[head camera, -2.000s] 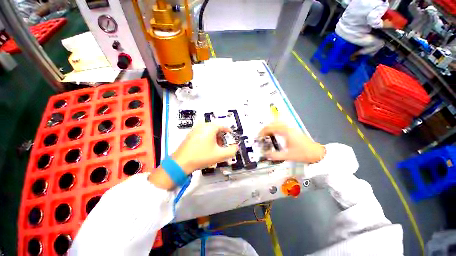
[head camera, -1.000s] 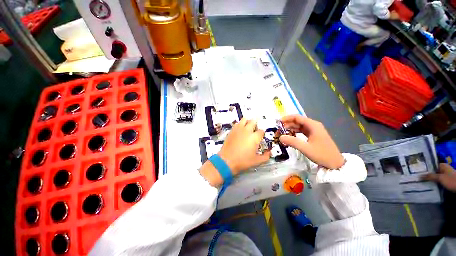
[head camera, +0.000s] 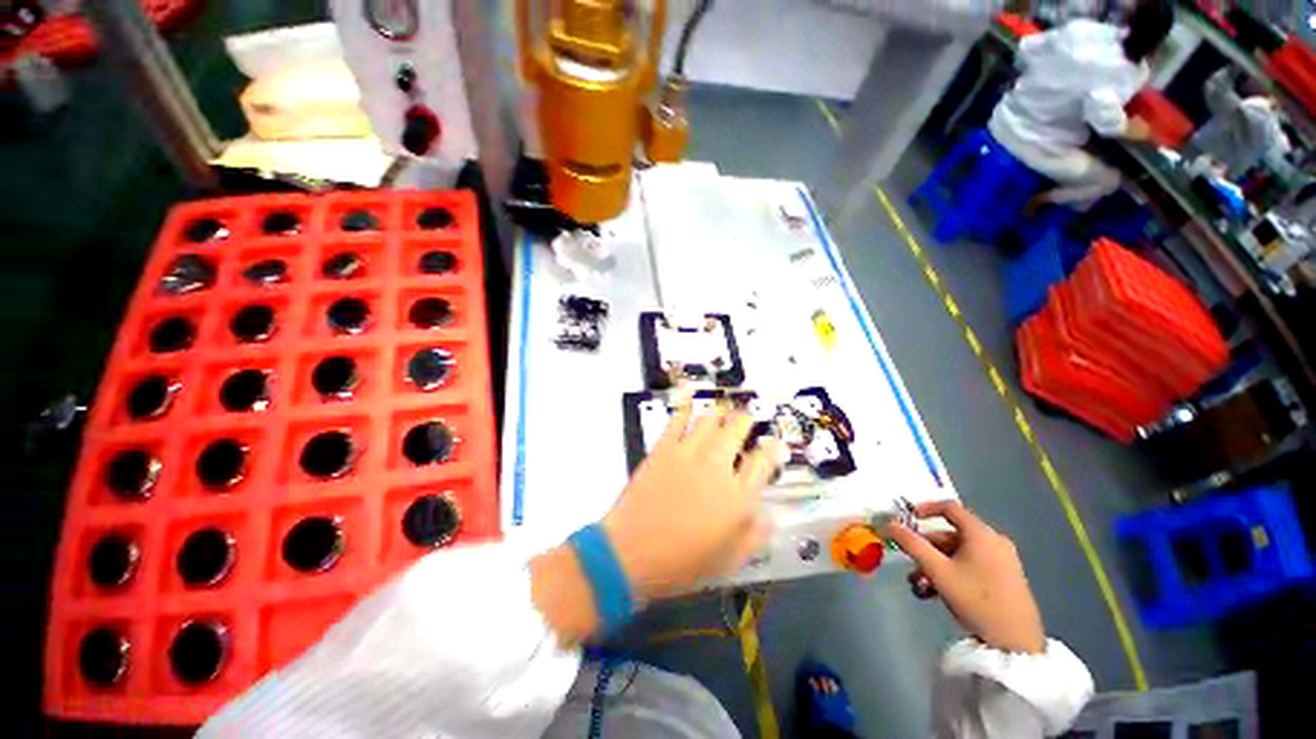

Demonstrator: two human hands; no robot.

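The black-framed fixture (head camera: 693, 347) lies on the white machine table (head camera: 577, 419). A small silver-black assembly (head camera: 794, 429) sits in its right part. My left hand (head camera: 686, 498), with a blue strap at the wrist, is over the fixture's front left part. Its fingers are extended and slightly blurred, fingertips beside the assembly; what is under the palm is hidden. My right hand (head camera: 974, 570) is at the table's front right corner, beside the orange-red button (head camera: 859, 549). Its fingers are bent, with small silvery and dark bits at them; whether it holds something is unclear.
A red tray (head camera: 310, 606) with discs in its pockets is at the left. The gold press head (head camera: 585, 145) stands at the back. A small black part (head camera: 582, 322) and a yellow-green item (head camera: 824, 331) lie on the table. Stacked red trays (head camera: 1119, 339) and a seated person (head camera: 1068, 101) are at the right.
My right hand has moved from the fixture to the front right corner. My left hand's fingers have spread over the fixture. The view has shifted, and the sheet at the right has mostly left it.
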